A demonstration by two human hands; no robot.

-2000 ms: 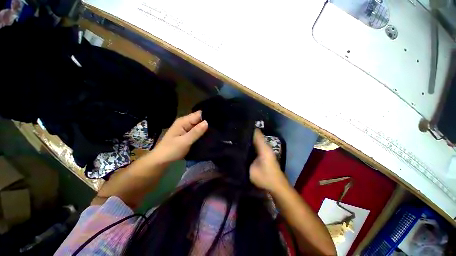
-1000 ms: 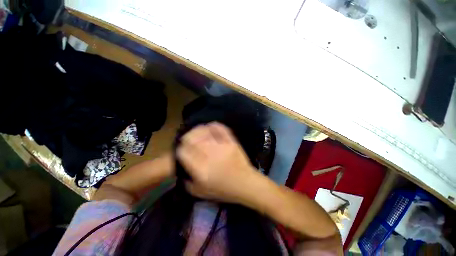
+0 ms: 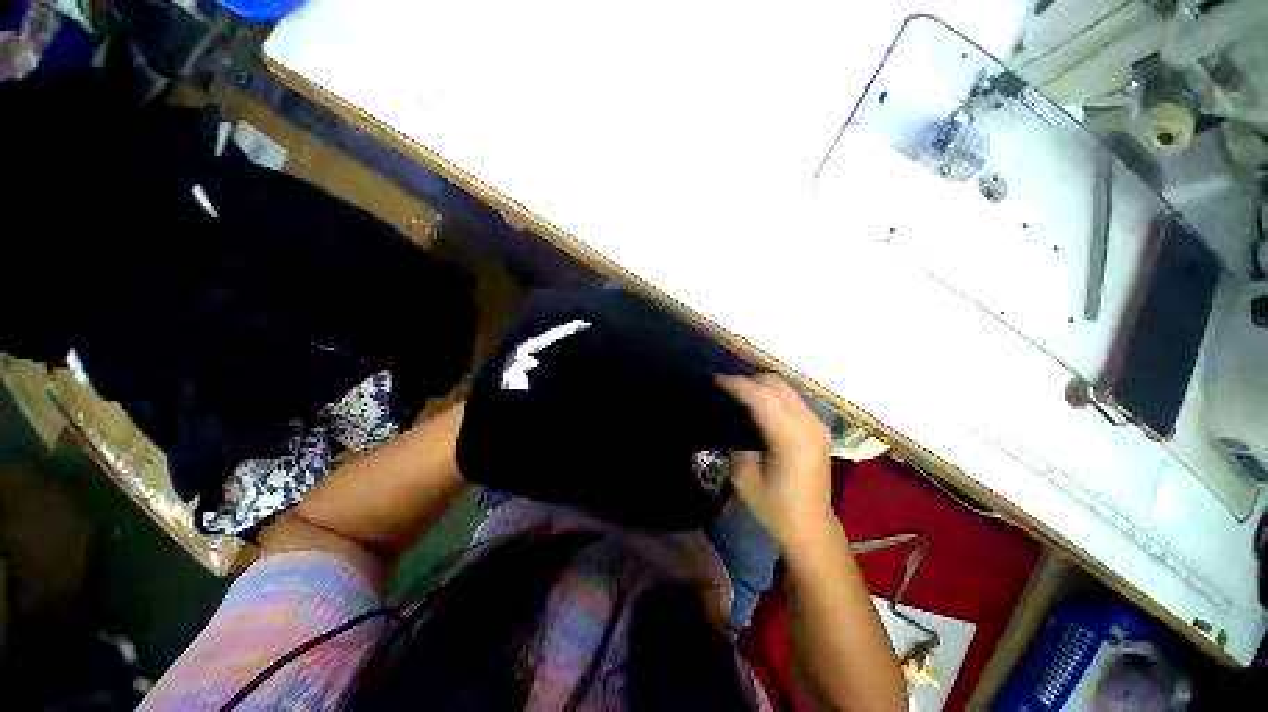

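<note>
A black garment piece (image 3: 612,417) with a white mark lies over the lap, in front of the table edge. My right hand (image 3: 782,452) holds its right side, fingers on top of the cloth. My left forearm reaches to the garment's left side; my left hand is hidden under or behind the black cloth, so its grip cannot be seen.
A cardboard box (image 3: 132,466) heaped with black garments (image 3: 264,264) stands at left. The white machine table (image 3: 612,139) carries a needle plate (image 3: 957,145), a thin grey rod (image 3: 1099,237) and a phone (image 3: 1165,327). A red cloth or bin (image 3: 960,570) and blue basket (image 3: 1064,654) are lower right.
The black garment is now spread wider with its white mark showing. My right hand has moved from the middle to the garment's right side. The view has shifted, showing more of the machine.
</note>
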